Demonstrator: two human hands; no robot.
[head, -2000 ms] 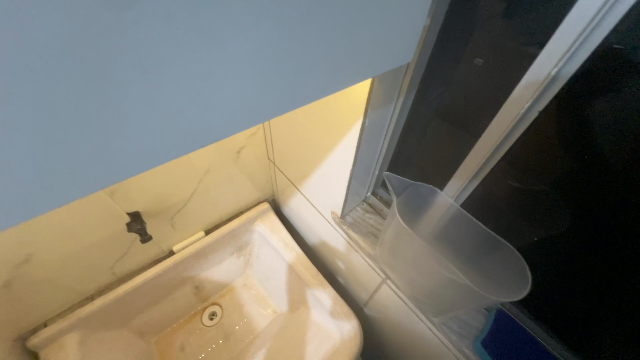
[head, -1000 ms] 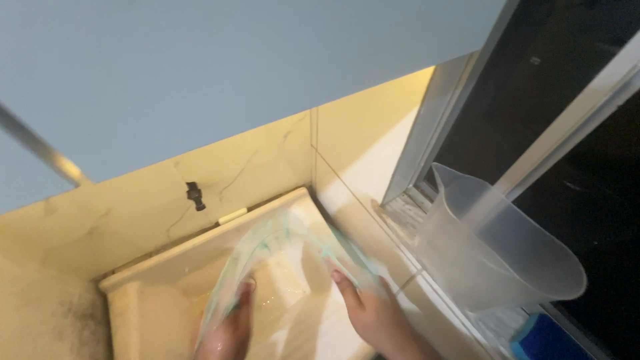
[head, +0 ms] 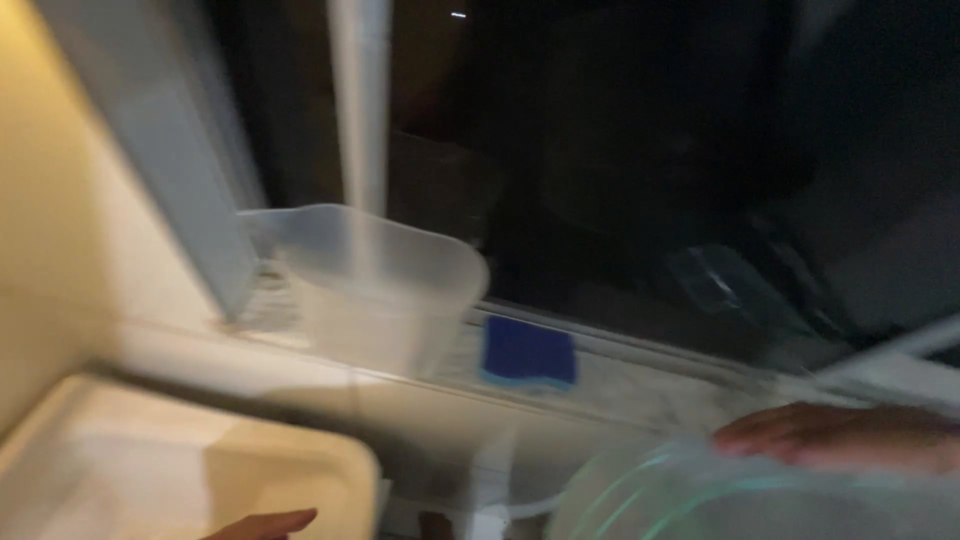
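At the bottom left, only part of my left hand shows, one finger stretched over the basin's right part; the rest is cut off. My right hand is at the lower right, its fingers on the upper edge of a translucent plastic item with green glints. That item is blurred and runs out of the frame, so its kind cannot be told. A cream-coloured basin lies at the lower left. On the sill stands a translucent plastic jug with a pouring lip, and a blue sponge lies to its right.
A tiled window sill runs across behind the basin and the plastic item. Dark window glass rises behind it, with a pale upright frame bar beyond the jug. A yellow-lit wall stands at the left.
One second ago both hands were at the translucent plastic item over the basin. The item and my right hand are now to the basin's right; my left hand is apart from it. The view has swung right.
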